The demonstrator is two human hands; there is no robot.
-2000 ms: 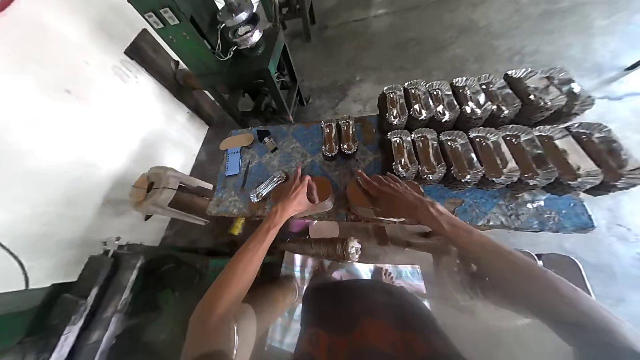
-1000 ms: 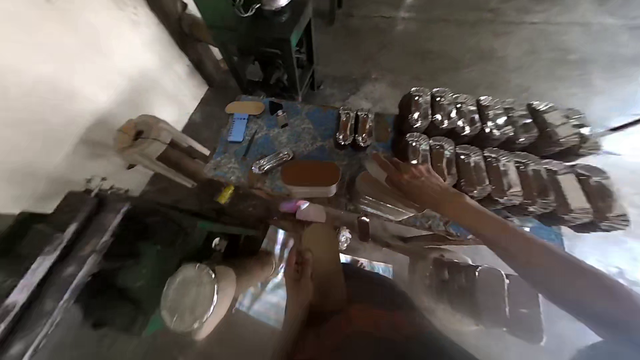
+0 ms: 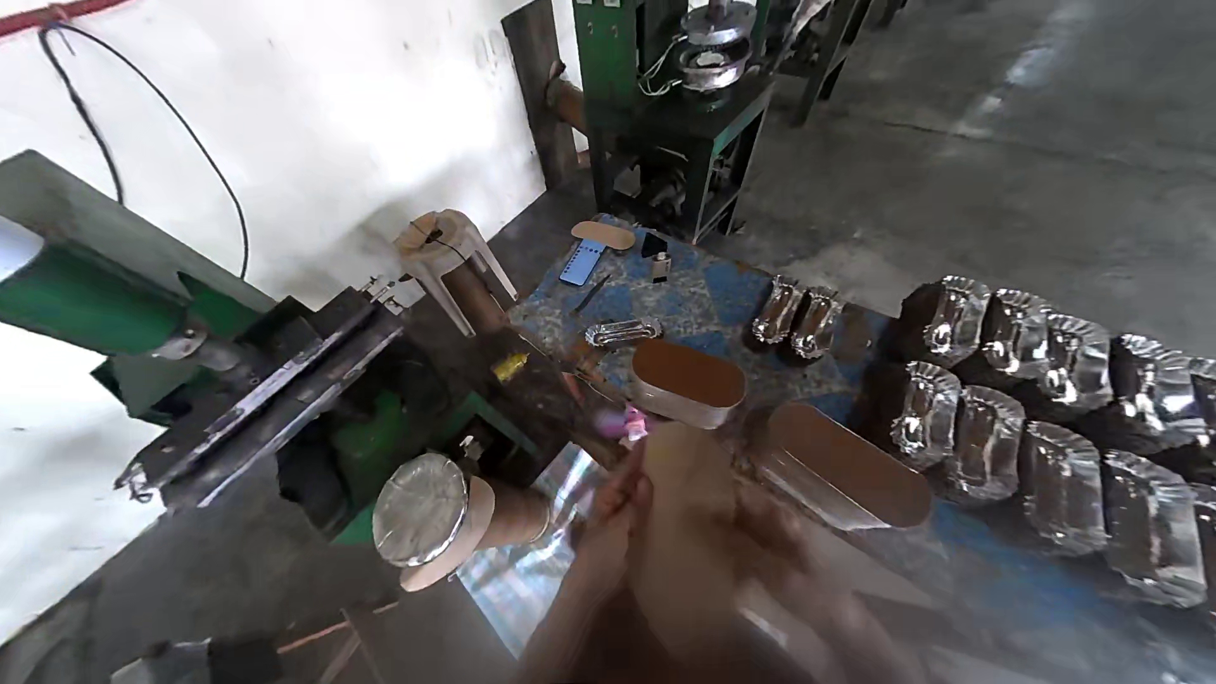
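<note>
Close to my body, a blurred tan oval cardboard stack stands between my hands. My left hand grips its left edge. My right hand is heavily blurred over its right side; its fingers cannot be made out. Beyond the hands, on the blue worn table, lie an oval stack with a brown top and a longer brown-topped stack. A small foil tray lies behind the first stack.
Nested silver foil trays stand in rows at right, with two smaller stacks nearer the middle. A phone-like blue object lies at the far corner. A green press machine stands left, near a plastic stool and a foil-topped round stack.
My right hand has left the long stack on the table and come in to the tan cardboard. My left hand, on a table stack two seconds ago, is at the cardboard. The view has swung left.
</note>
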